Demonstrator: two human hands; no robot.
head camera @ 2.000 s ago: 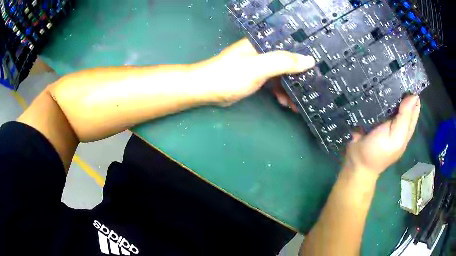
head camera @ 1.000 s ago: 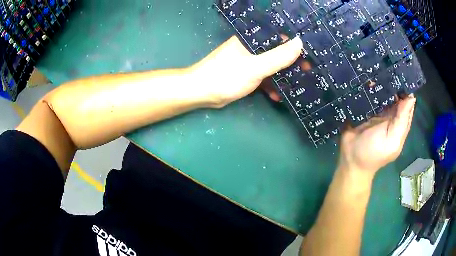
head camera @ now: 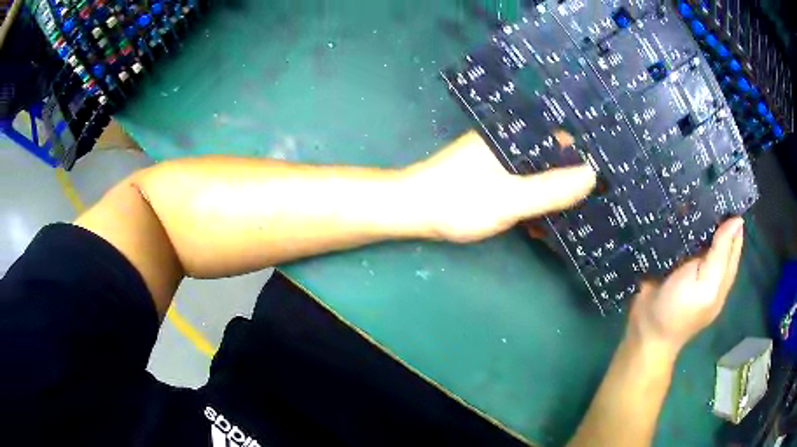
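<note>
A black PCB panel [head camera: 634, 148] with white markings and small square openings is held tilted above the green mat, solder side towards me. My left hand [head camera: 511, 192] grips its left edge, thumb on the face, other fingers behind and partly seen through the openings. My right hand [head camera: 690, 292] supports the lower right edge, with its fingers along that edge and partly hidden by the panel. The panel's top is cut off by the picture's edge.
A rack of panels with coloured parts [head camera: 105, 44] stands at the upper left, another with blue parts [head camera: 743, 79] at the upper right. A pale box [head camera: 742, 381] sits on the green mat [head camera: 419, 306] at the lower right. A blue bin [head camera: 785, 310] is at the right edge.
The panel and both hands appear lower and further right in view, as the surroundings also shift. The panel's tilt has changed slightly. Both hands still hold it.
</note>
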